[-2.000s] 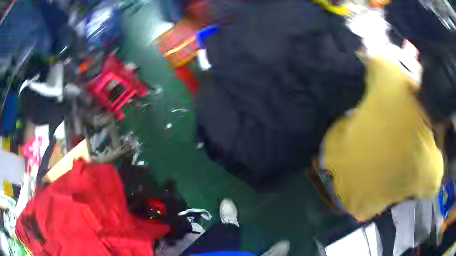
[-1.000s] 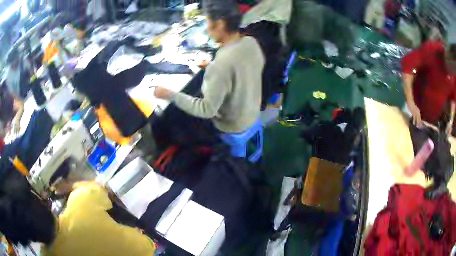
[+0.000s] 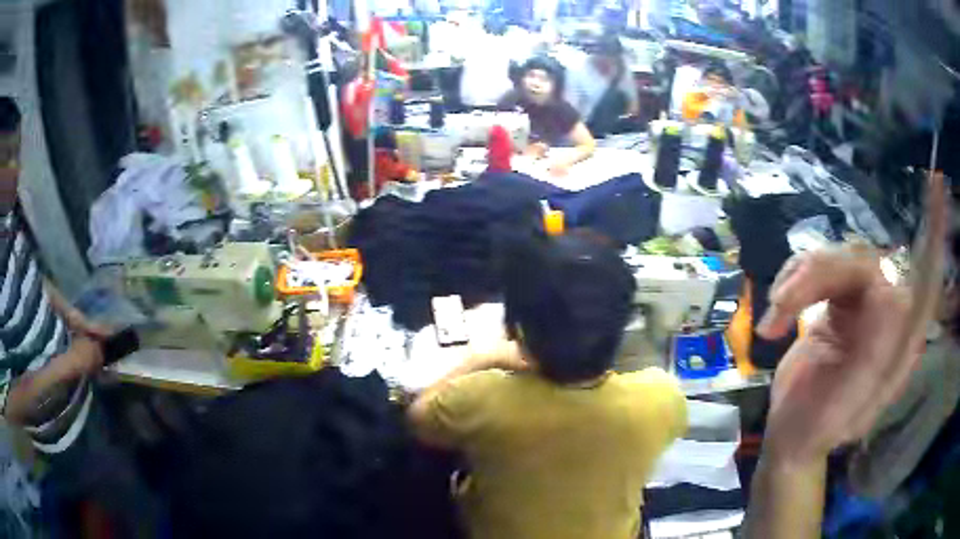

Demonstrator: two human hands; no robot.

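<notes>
My right hand (image 3: 847, 347) is raised close to the camera at the right side, bare and empty. One finger points up and others curl to the left; its forearm enters from the bottom edge. It touches nothing that I can see. My left hand is not in the picture. In front of me a person in a yellow top (image 3: 558, 453) sits at a sewing table, back to me. A large heap of black cloth (image 3: 305, 453) lies at lower left. More dark cloth (image 3: 447, 237) is piled on the table beyond, near a pale phone-like object (image 3: 450, 320).
A cream and green sewing machine (image 3: 195, 290), an orange basket (image 3: 319, 274) and a yellow tray (image 3: 274, 363) are at left. A person in a striped top (image 3: 42, 316) stands at far left. A blue tray (image 3: 702, 356) and white stacked pieces (image 3: 700, 426) are right of centre. Other workers sit beyond.
The view has swung from the floor and aisle up to the sewing tables. The person in yellow now shows near the centre. My right hand has come into view at the right.
</notes>
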